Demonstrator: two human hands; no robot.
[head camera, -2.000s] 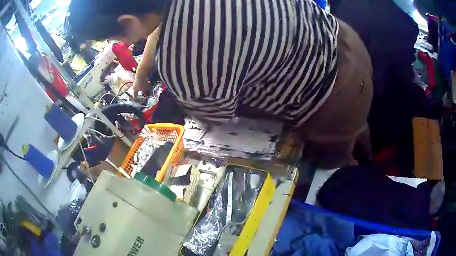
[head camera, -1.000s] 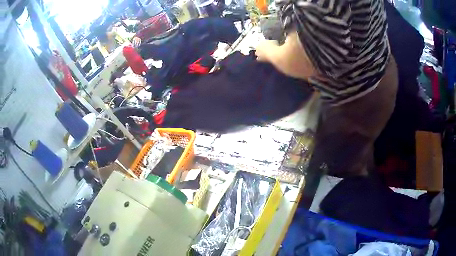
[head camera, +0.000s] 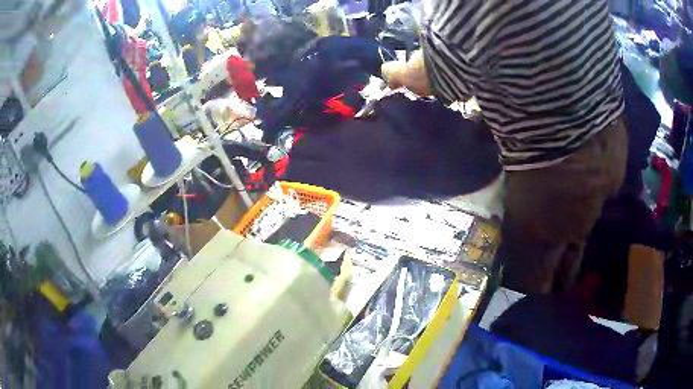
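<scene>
Neither of my hands is in the picture. Nearest in front of me is the cream sewing machine head (head camera: 243, 311), with a green end piece (head camera: 308, 258) and dark "SEWPOWER" lettering. Its needle area is not in view. A yellow box (head camera: 425, 334) with clear plastic bags inside stands to its right. An orange basket (head camera: 323, 201) with small white items and something dark sits behind the machine head.
A person in a striped top (head camera: 532, 83) stands at the back right, an arm over dark cloth (head camera: 395, 152) on the table. Blue thread cones (head camera: 158, 144) stand at left by the wall. A blue crate (head camera: 486, 357) holding blue cloth is at lower right.
The person in the striped top has straightened and moved right. Dark cloth now lies spread across the table behind the basket. The view has shifted, showing more of the machine head.
</scene>
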